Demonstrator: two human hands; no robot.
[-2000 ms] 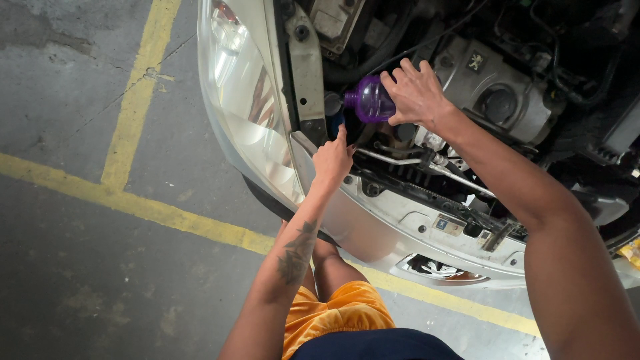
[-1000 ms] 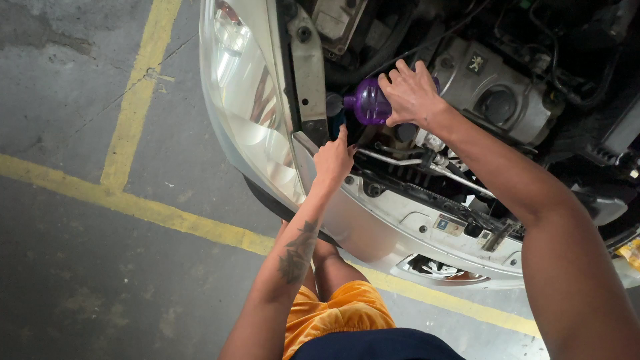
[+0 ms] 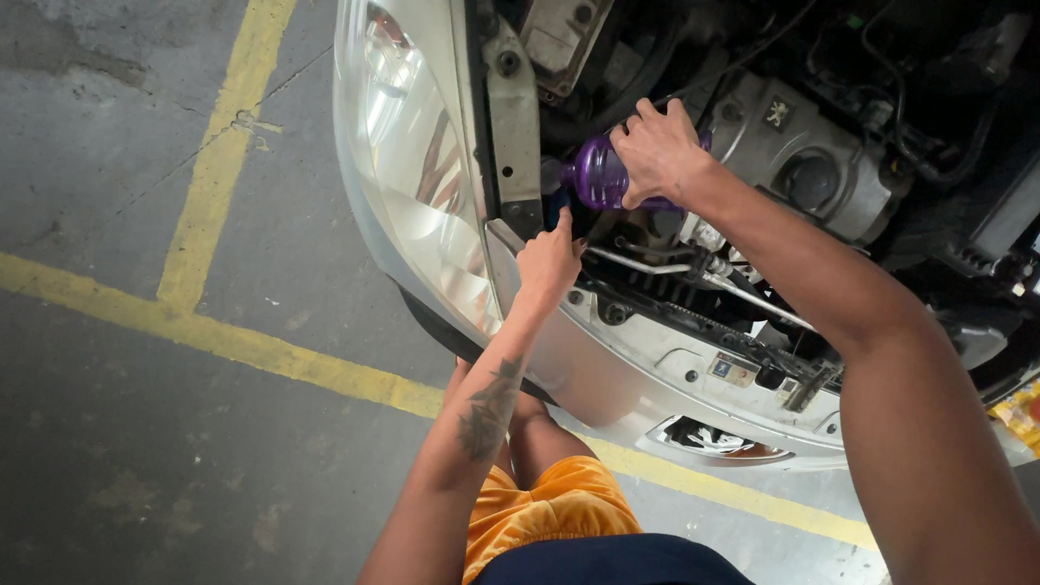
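Note:
My right hand (image 3: 658, 154) grips a translucent purple plastic bottle (image 3: 600, 172), tilted on its side with the neck pointing left. The bottle's mouth is at a small, clear-looking opening or funnel (image 3: 552, 175) beside the metal bracket behind the headlight. My left hand (image 3: 552, 256) is just below, its index finger extended up against a dark blue part (image 3: 556, 203) under the bottle's neck. Its other fingers are curled, and whether they hold anything is hidden. Whether liquid is flowing cannot be seen.
The engine cover (image 3: 812, 154) with a Peugeot emblem lies right of the bottle. The headlight (image 3: 422, 162) and metal bracket (image 3: 516, 122) border the left side. Metal pipes (image 3: 642, 262) run below my right forearm, above the front crossmember (image 3: 674, 357). A yellow item (image 3: 1020, 414) sits at far right.

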